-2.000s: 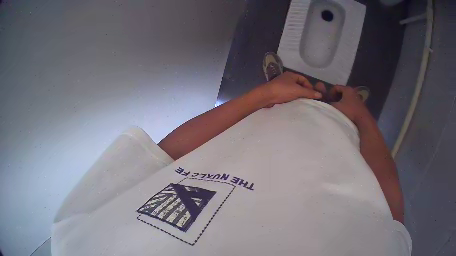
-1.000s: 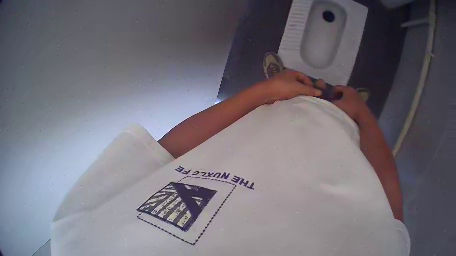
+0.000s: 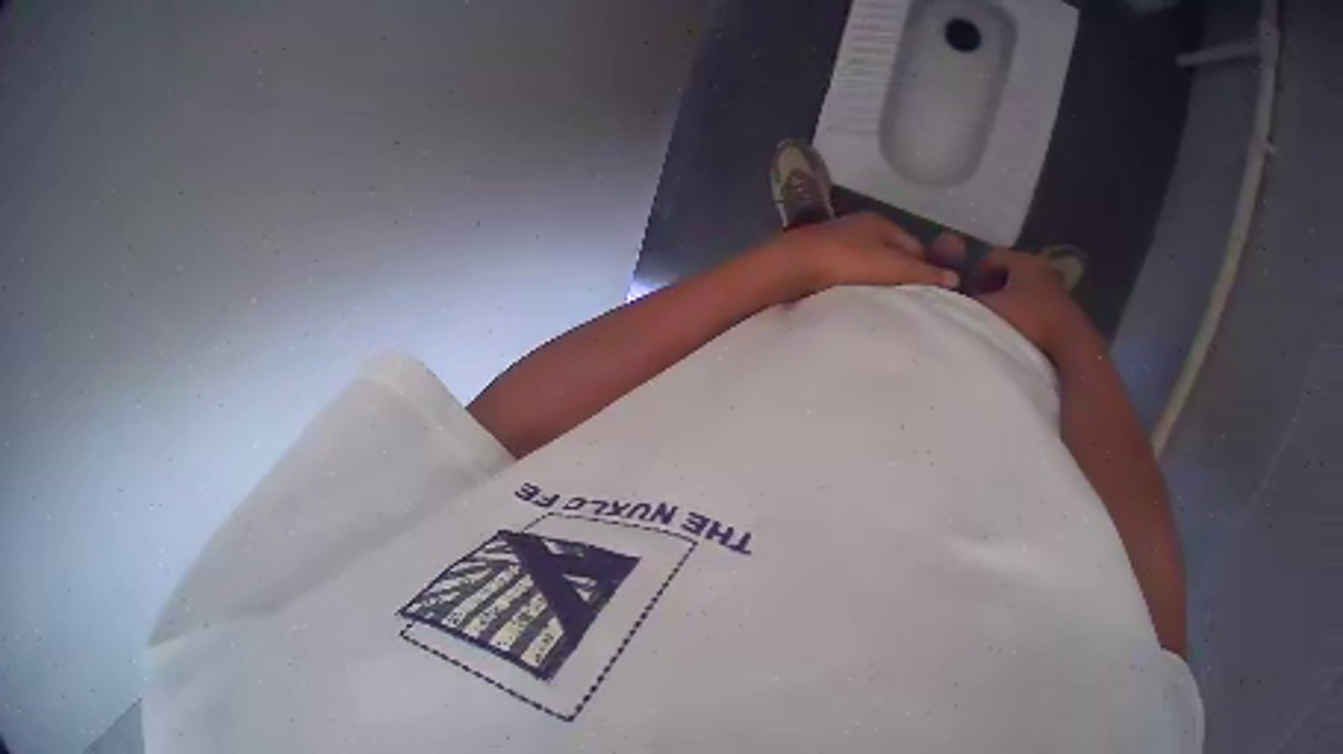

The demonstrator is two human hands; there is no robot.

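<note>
My left hand and my right hand are bare and close together at the hem of a white printed T-shirt. The fingers of both hands are bent at the dark cloth of the trouser waistband, which shows only as a small strip between them. The hands seem to hold this cloth; the shirt hem and the fingers hide the exact grip.
A white squat toilet pan with ribbed footrests is set in the dark floor beyond the hands. A shoe shows at each side of its near end. A pale wall or panel is at left. A pale pipe runs along the right.
Both hands stay at the waist, with only small finger movements. The left fingers lie a little flatter and further right. The view has shifted very slightly.
</note>
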